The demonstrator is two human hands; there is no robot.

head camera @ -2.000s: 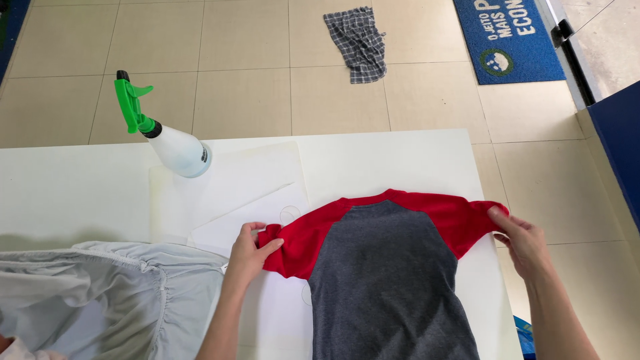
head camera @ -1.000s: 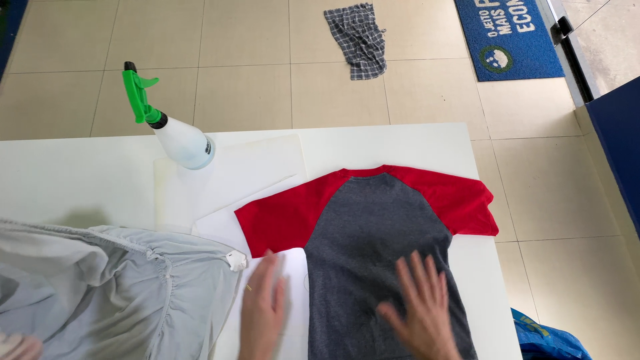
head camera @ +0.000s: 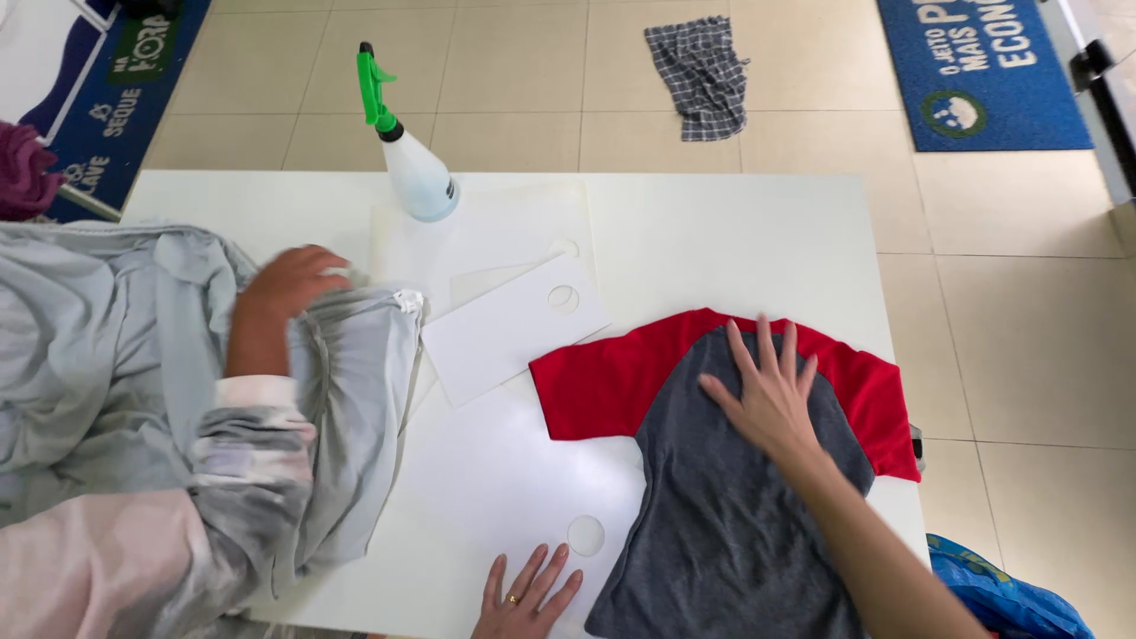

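Observation:
A raglan T-shirt (head camera: 710, 532) with a dark grey body and red short sleeves lies spread face down or face up, I cannot tell which, on the white table (head camera: 737, 231). My right hand (head camera: 775, 395) rests flat on its upper body below the red collar, fingers spread. At the bottom edge, my left hand (head camera: 528, 599), with a ring, lies palm down on a white sheet (head camera: 515, 488) with a round hole, left of the shirt, holding nothing. Another white folding template (head camera: 506, 328) with a hole lies above the left sleeve.
A co-worker's hand (head camera: 288, 284) is over a pale grey gathered garment (head camera: 355, 399) at the left. A spray bottle (head camera: 422, 182) stands near the far edge. Checked cloth (head camera: 701, 80) and a blue mat (head camera: 985, 80) lie on the floor. A blue bag (head camera: 1003, 595) is at lower right.
My hands held the two red sleeves two seconds ago and have let go. My right hand has moved up the shirt. The co-worker's hand has come in over the grey garment.

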